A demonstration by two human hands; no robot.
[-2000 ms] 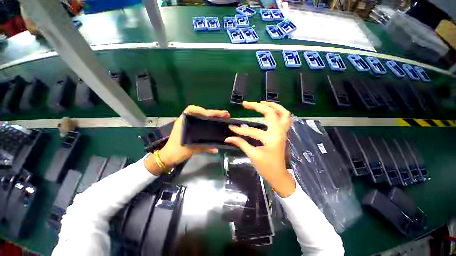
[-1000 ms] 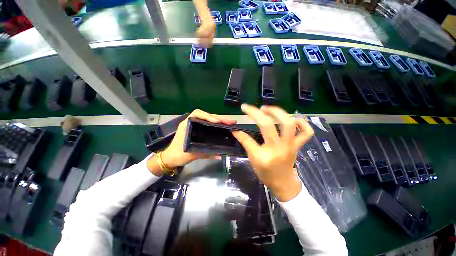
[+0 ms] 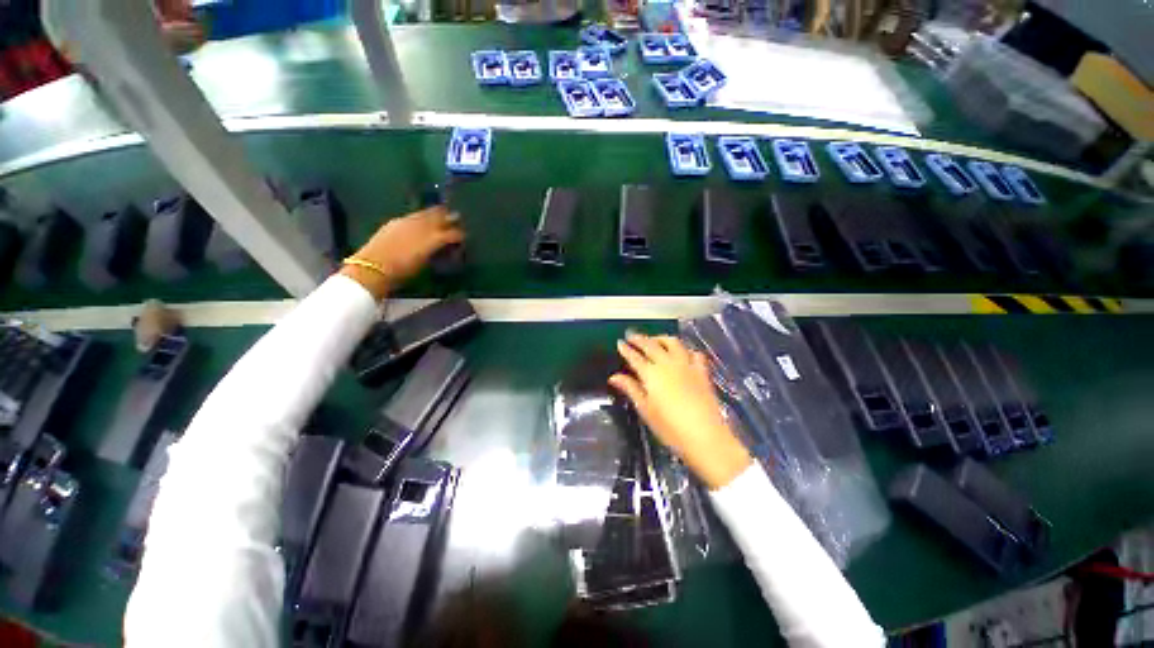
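My left hand (image 3: 403, 248) reaches over the belt, its fingers on a dark plastic housing (image 3: 446, 253) that is partly hidden and blurred. My right hand (image 3: 677, 392) is over the top end of the sticker sheet stack (image 3: 620, 506), fingers slightly apart, with nothing clearly visible in it. The glossy dark stack lies flat in front of me. A clear plastic bag (image 3: 810, 430) with long dark contents lies right of it. One housing (image 3: 424, 399) lies tilted on the bench left of the stack, and another (image 3: 437, 323) lies behind it near the rail.
Black housings (image 3: 719, 228) stand in a row on the green belt; more lie on the bench at left (image 3: 342, 544) and right (image 3: 930, 392). Blue frames (image 3: 795, 160) line the far belt edge. A grey post (image 3: 209, 152) rises at left. A round tan knob (image 3: 155, 324) sits by the left housings.
My left hand has moved from in front of me to the belt; the housing held between my hands is gone from there. My right hand has lowered towards the stack. The other person's hand has left.
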